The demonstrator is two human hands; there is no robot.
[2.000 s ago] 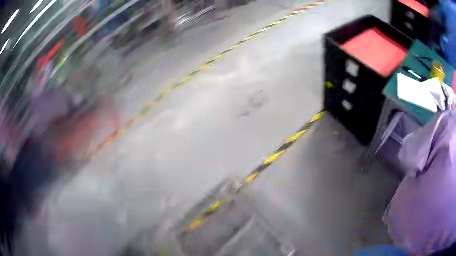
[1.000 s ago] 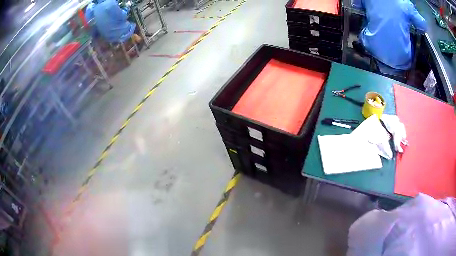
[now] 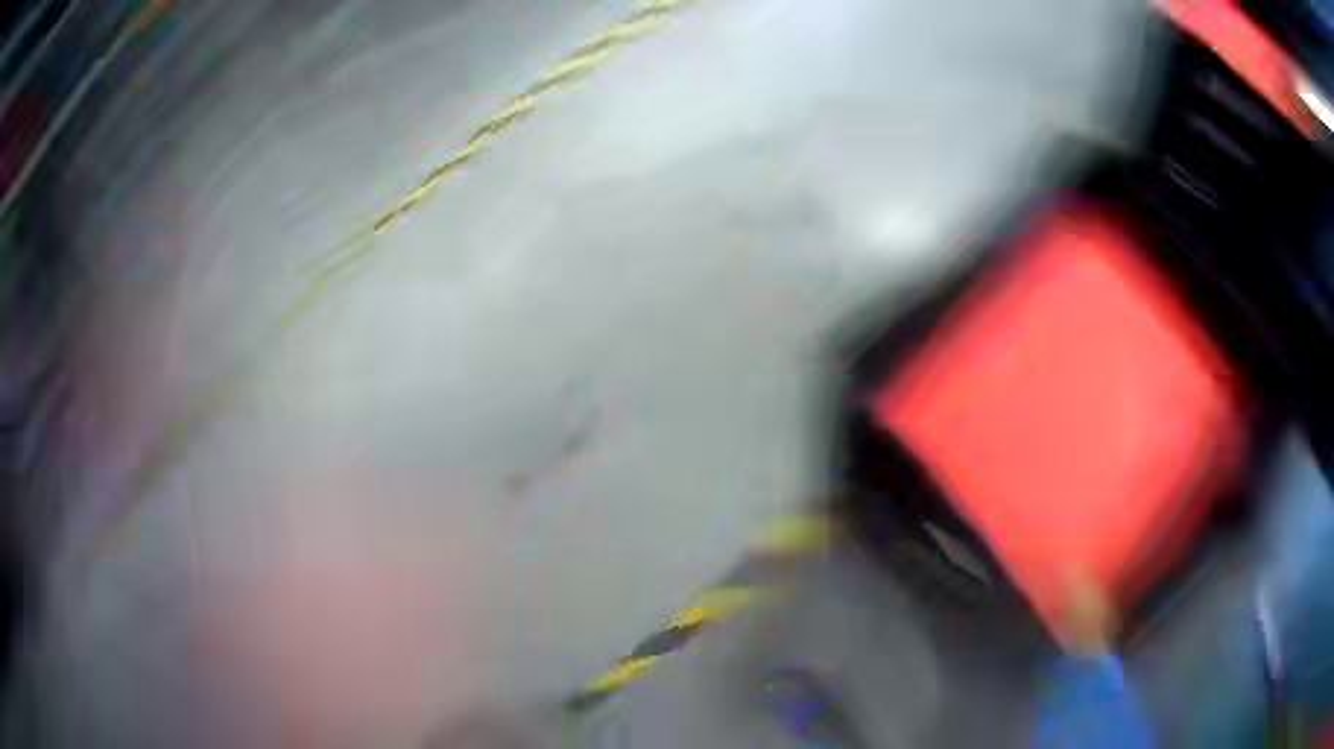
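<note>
A red foam slab [image 3: 1075,417] lies in a black crate [image 3: 878,476] at the right. Both are strongly blurred. A blue shape [image 3: 1094,710], perhaps my right sleeve, rises from the bottom edge. A small tan patch, perhaps my right hand [image 3: 1086,615], is at its top, over the foam's near corner. The blur hides its fingers and whether it touches or holds anything. My left hand is not in view.
Grey floor [image 3: 658,322] fills the middle and left. A yellow-black floor line [image 3: 680,629] runs to the crate's near left side, and another yellow line [image 3: 483,139] crosses the upper left. Another black crate with red foam [image 3: 1244,51] stands at the upper right.
The view has swung and tilted. The crate with red foam now appears further right and lower. The green table with tools and the blue-clothed people are no longer recognisable. The blue shape has appeared below the foam.
</note>
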